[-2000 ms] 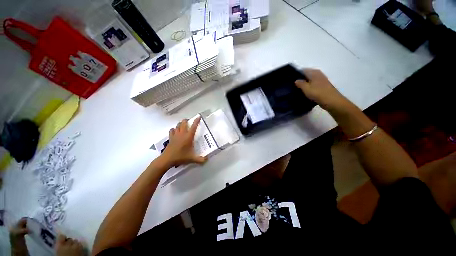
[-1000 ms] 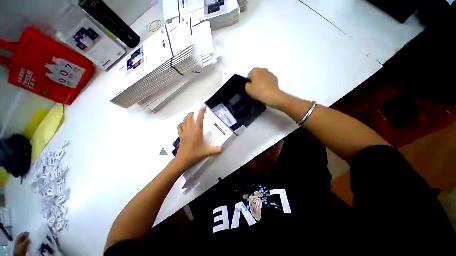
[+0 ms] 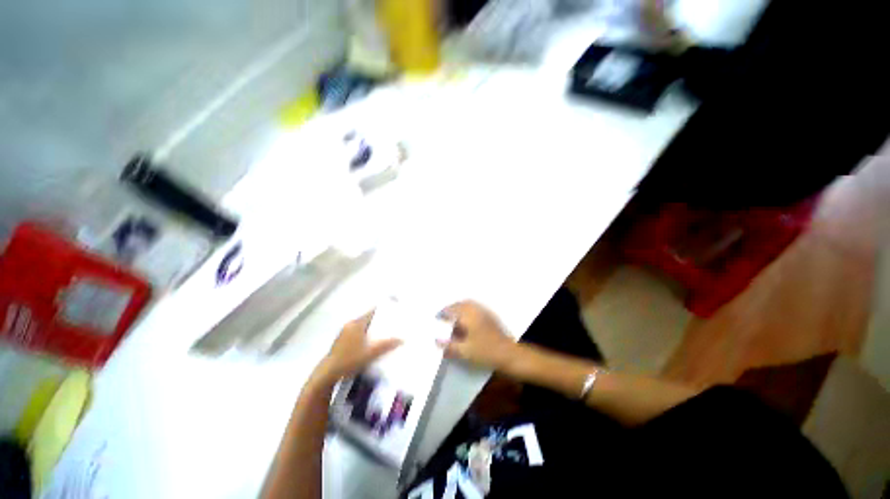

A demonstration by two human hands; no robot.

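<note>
A white retail box (image 3: pixel 395 382) with a dark purple-pink product picture lies near the table's front edge. The frame is blurred. My left hand (image 3: pixel 353 353) holds the box along its left side, thumb on top. My right hand (image 3: pixel 476 336) is at the box's far right corner, fingers against its end. No tray edge can be made out on the box. Another pale piece shows under the box's near end; I cannot tell what it is.
A blurred stack of flat sleeves (image 3: pixel 278 302) lies beyond my left hand. A black cylinder (image 3: pixel 181 198) and a red carrier bag (image 3: pixel 73 297) are by the wall. Another person's arm is at a black tray (image 3: pixel 617 75) at the upper right. A red object (image 3: pixel 717 249) is below the table.
The black tray that my right hand held at the sleeve's open end no longer shows there. Both hands are now at the box, its picture side up. The view has swung right.
</note>
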